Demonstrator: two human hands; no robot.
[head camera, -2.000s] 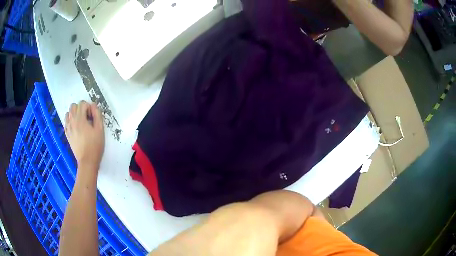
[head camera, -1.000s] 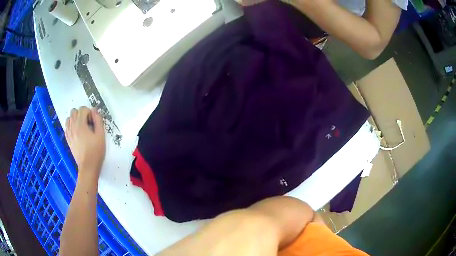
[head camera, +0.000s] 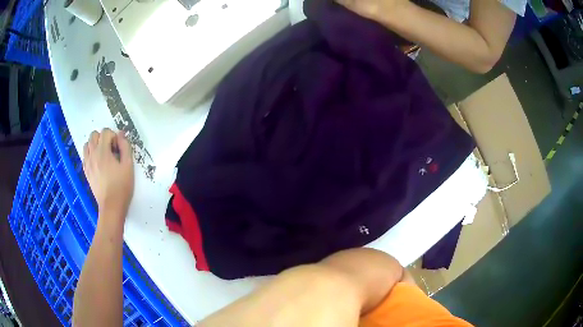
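Note:
A dark purple-navy garment (head camera: 319, 140) covers much of the white tabletop, with small embroidered marks near its lower right edge and a red rib trim (head camera: 188, 223) at its lower left. My left hand (head camera: 108, 163) rests at the table's left side, fingers loosely curled, nothing seen in it, apart from the garment. My right arm is bent across the bottom, its elbow near the garment's lower edge; my right hand is out of the picture. Another person's hand (head camera: 367, 7) is at the garment's top end.
A cream-white sewing machine (head camera: 198, 45) stands behind the garment at upper left, with a white thread cone (head camera: 86, 9) beyond. A blue plastic crate (head camera: 54, 223) is beside the table at left. An open cardboard carton (head camera: 505, 128) is at right on the green floor.
The other person's forearm has come down and left at the garment's top end since the oldest frame. The view shifts slightly. My left hand and the garment's lower part stay in place.

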